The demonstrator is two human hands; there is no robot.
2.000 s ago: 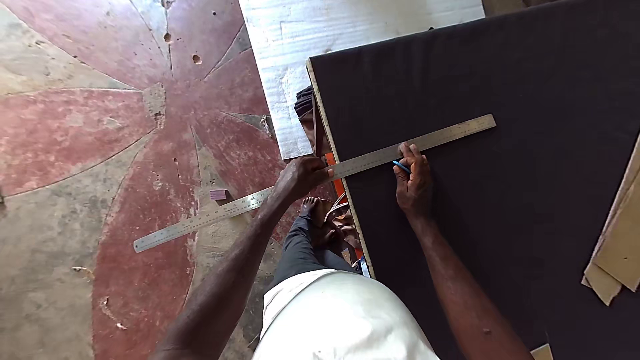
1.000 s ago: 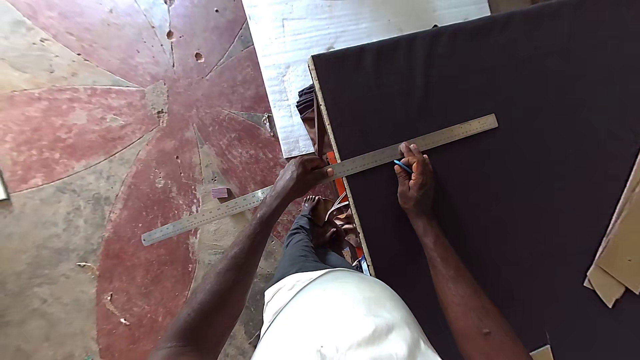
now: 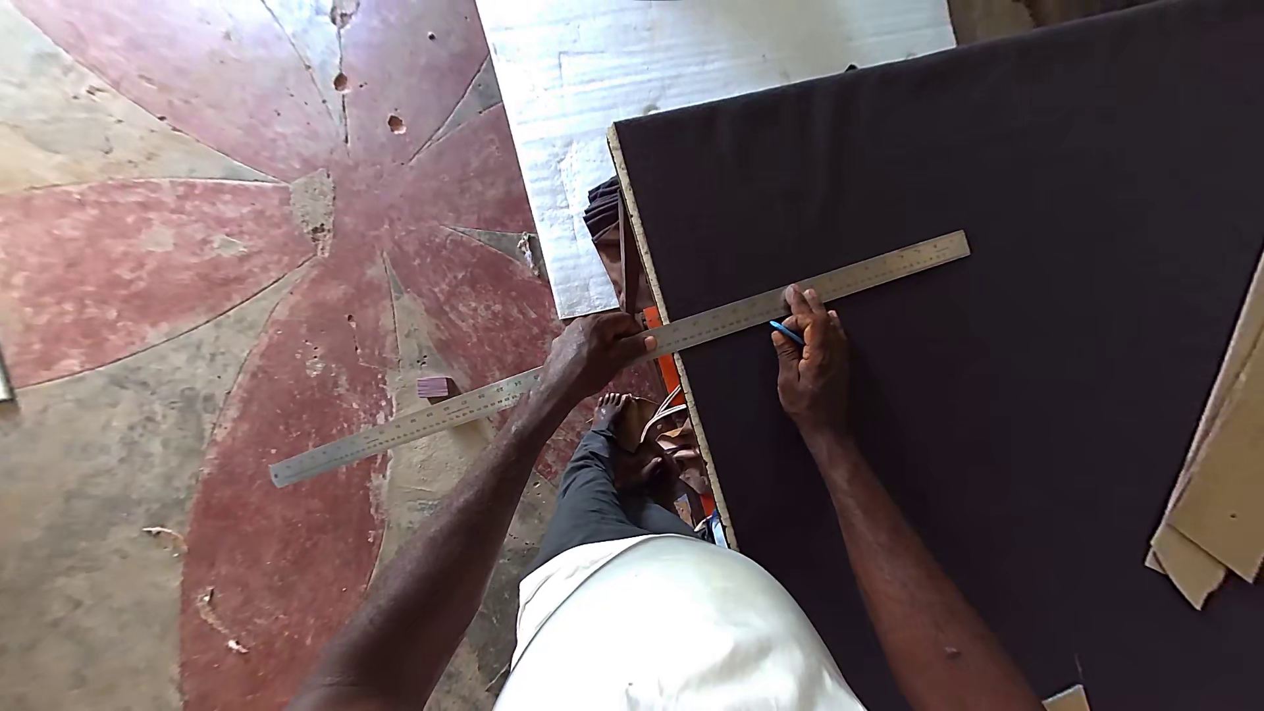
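A long metal ruler (image 3: 889,266) lies slantwise over the edge of a table covered with dark cloth (image 3: 987,415), its left part sticking out above the floor. My left hand (image 3: 595,354) grips the ruler just outside the table's edge. On the cloth, my right hand (image 3: 814,363) holds a blue pen or pencil (image 3: 787,332) between thumb and fingers, while its fingertips rest on the ruler's lower edge. The writing tip is not clearly visible.
Cardboard pieces (image 3: 1220,494) lie at the table's right. A white sheet (image 3: 553,148) is beyond the table's left edge. Bundled dark and brown fabric (image 3: 617,232) shows below that edge. A small purple-striped block (image 3: 434,387) sits on the red-patterned floor (image 3: 286,553).
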